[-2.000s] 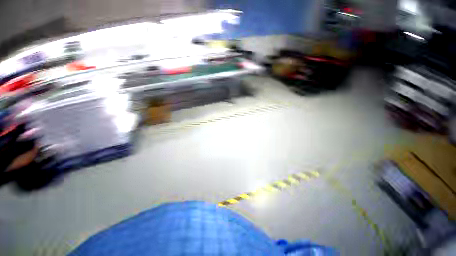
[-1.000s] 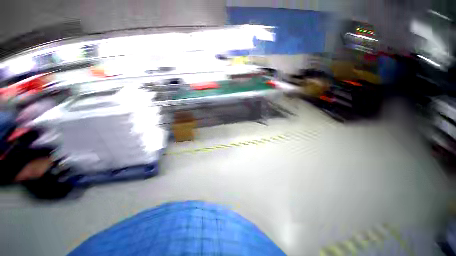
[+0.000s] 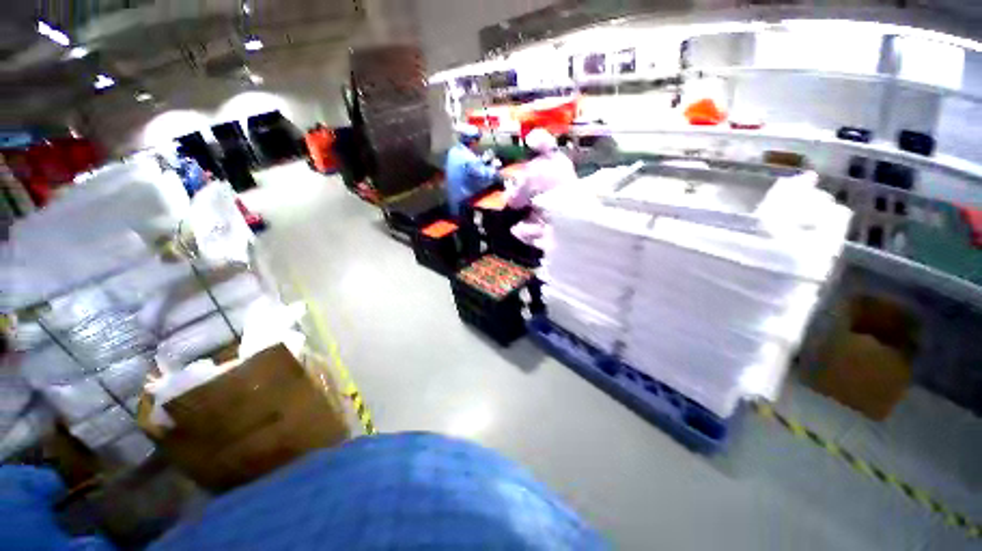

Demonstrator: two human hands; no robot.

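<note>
Neither of my hands shows. Blue cloth of my clothing fills the bottom centre, and another piece of blue cloth shows at the bottom left edge. Nearest on the left is an open brown cardboard carton (image 3: 253,414) with white wrap (image 3: 269,328) at its top. Ahead to the right, a tall stack of white wrapped items (image 3: 689,291) stands on a blue pallet (image 3: 635,385). A shallow grey-white tray-like piece lies on top of the stack.
Two seated people, in blue (image 3: 465,172) and pink (image 3: 538,183), are beyond the stack. Black crates (image 3: 490,301) stand beside it. Plastic-wrapped stacks (image 3: 97,269) line the left. A brown carton (image 3: 867,361) stands under the right bench. Yellow-black tape (image 3: 878,474) marks the floor.
My view has swung left. The white stack has shifted from the left to right of centre. The left-hand carton, wrapped stacks and aisle have come into view.
</note>
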